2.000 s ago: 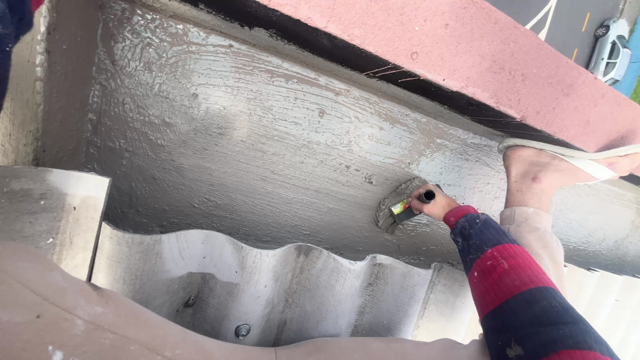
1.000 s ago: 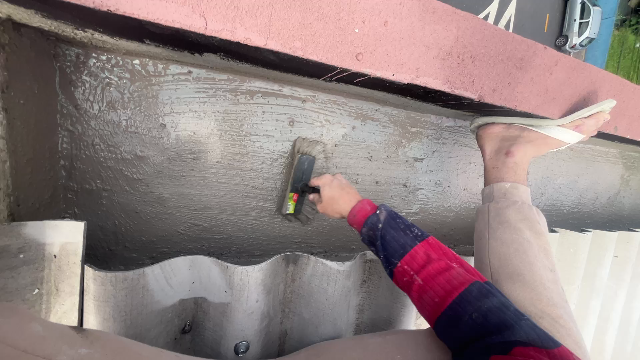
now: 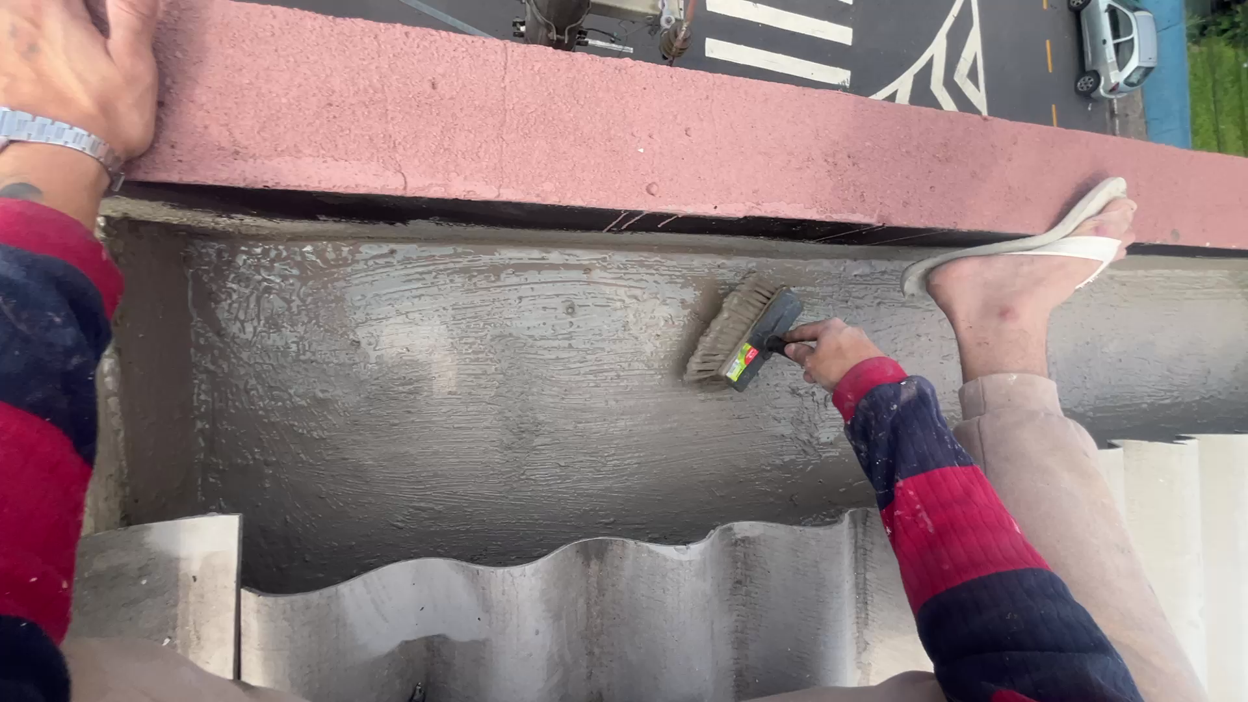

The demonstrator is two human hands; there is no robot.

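Note:
My right hand [image 3: 831,353] grips the short handle of a wide block brush [image 3: 746,331]. Its bristles are coated in grey slurry and rest on the wet, streaked grey surface of the roof gutter [image 3: 468,390]. A coloured label sits on the brush's dark head. At the upper left, my left hand [image 3: 83,73], with a metal-band watch [image 3: 60,132] on the wrist, lies on the end of the pink parapet [image 3: 546,127]. It holds nothing; some of its fingers are cut off by the frame's edge.
Corrugated roof sheets [image 3: 585,614] border the gutter on the near side. My foot in a white flip-flop [image 3: 1024,253] rests at the parapet's inner edge on the right. Beyond the parapet, far below, are a road [image 3: 897,49] and a silver car [image 3: 1116,49]. Overhead line fittings [image 3: 673,24] show at the top.
The brush has moved right along the gutter since one second ago, and its head has turned. My left hand has come into view on the parapet.

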